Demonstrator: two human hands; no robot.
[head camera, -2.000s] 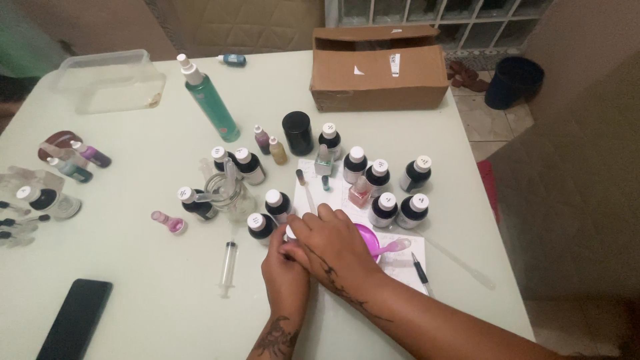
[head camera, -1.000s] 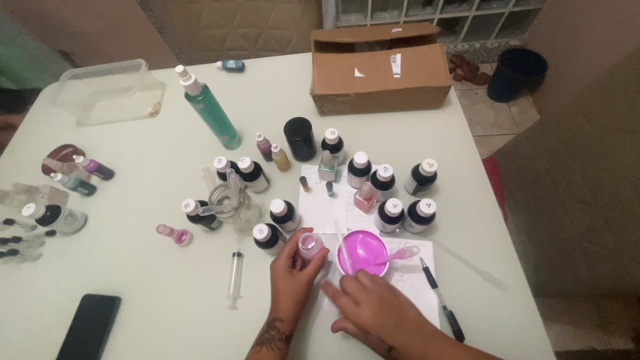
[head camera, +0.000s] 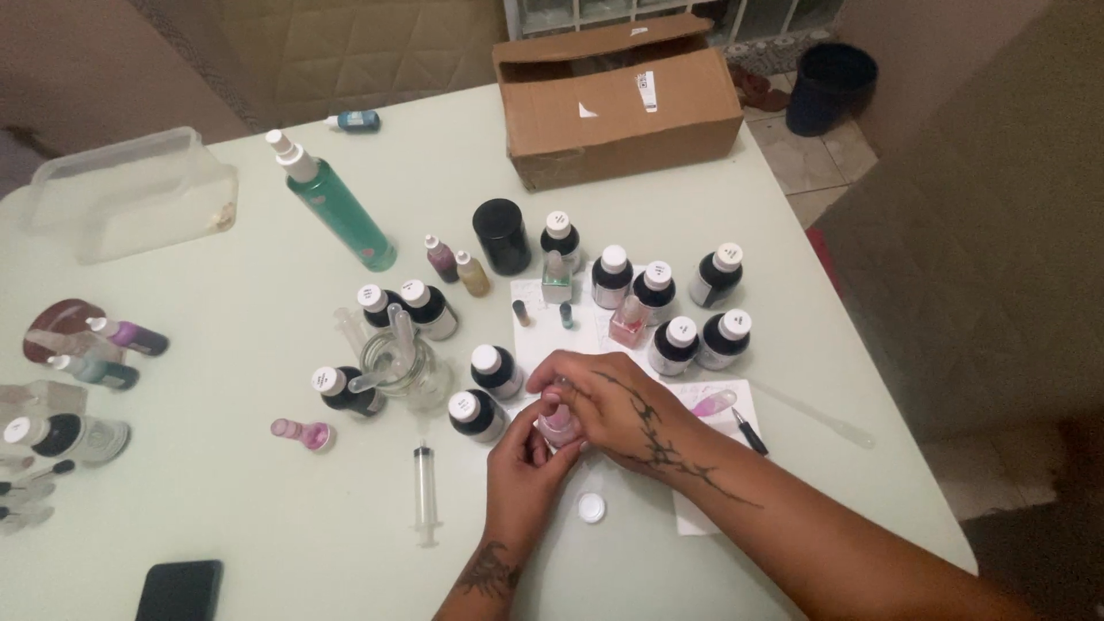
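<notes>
My left hand (head camera: 528, 461) holds a small clear container with pink contents (head camera: 559, 424) near the front middle of the table. Over its top bends my right hand (head camera: 608, 401), fingertips at the opening; whether they pinch anything is hidden. A white round cap (head camera: 591, 507) lies just below the hands. The bowl of bright pink liquid is covered by my right hand and forearm, while a pink-tinted spoon (head camera: 714, 403) shows beside the wrist. Dark bottles with white caps (head camera: 477, 417) stand close to my left hand. A plastic syringe (head camera: 424, 493) lies to the left.
A glass jar (head camera: 405, 366) holds plastic pipettes. Behind are a green spray bottle (head camera: 341, 211), a black cylindrical container (head camera: 501, 235) and a cardboard box (head camera: 621, 112). Papers (head camera: 694, 509) and a black pen (head camera: 749, 431) lie right; a phone (head camera: 179, 591) lies front left.
My right hand has moved left from beside the pink bowl to the top of the small container, and now covers the bowl. The white cap on the table is in plain sight now.
</notes>
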